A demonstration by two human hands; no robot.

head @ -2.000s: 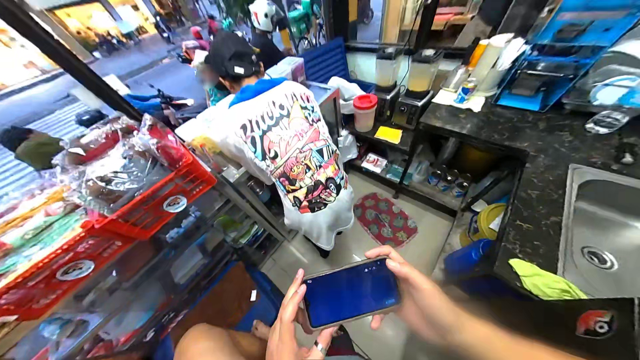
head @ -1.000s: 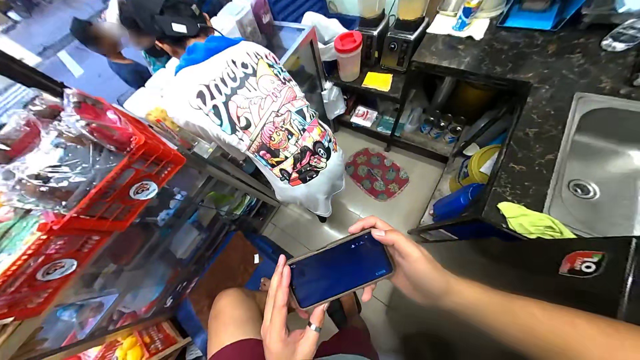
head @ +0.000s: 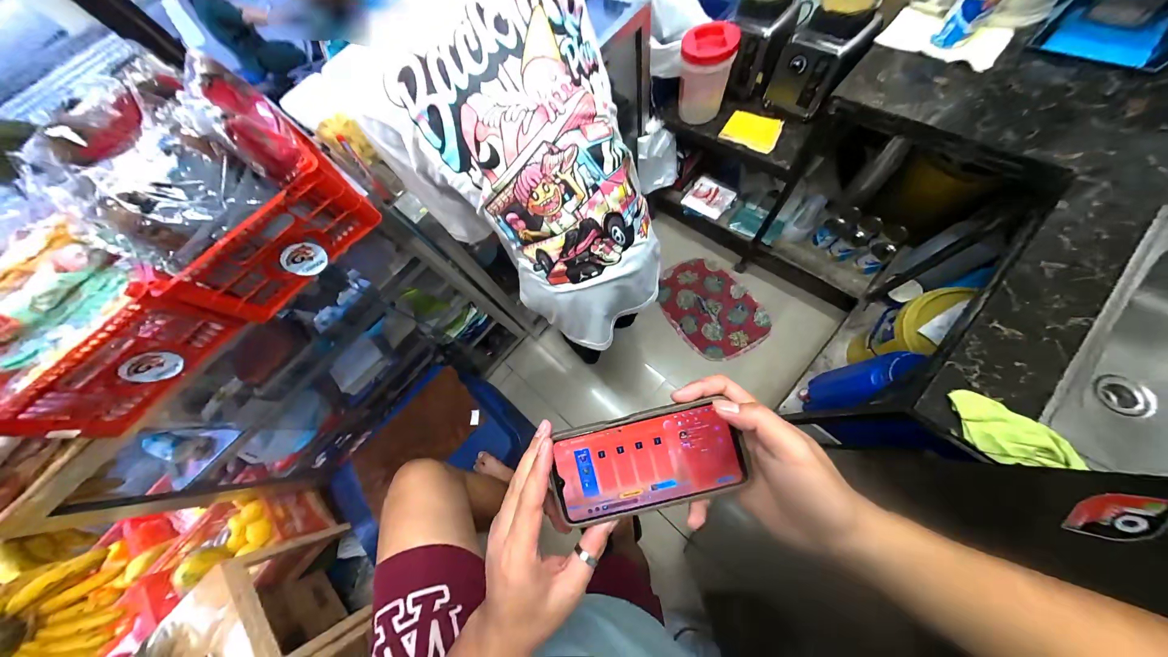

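A smartphone [head: 648, 464] in a case lies sideways between my two hands, its lit screen red with a blue panel at the left. My left hand [head: 538, 547], with a ring on one finger, grips the phone's left end. Around its right end my right hand [head: 776, 456] is closed, fingers at the top edge and behind. The phone is above my lap, over maroon shorts [head: 433, 593] with a white letter on them. Beyond it stands a person in a white printed shirt [head: 547, 155], back turned to me.
Red plastic crates [head: 283, 246] with bagged goods stand at left, above bananas [head: 68, 584]. At right are a dark counter [head: 1031, 301], a steel sink [head: 1122, 365] and a green cloth [head: 1013, 429]. A red-lidded container [head: 707, 78] stands on a shelf; a patterned mat [head: 714, 308] lies on the floor.
The phone's screen has turned from dark blue to a red display. Both hands still hold it. The view has shifted downward, and the person in the white shirt stands higher in it.
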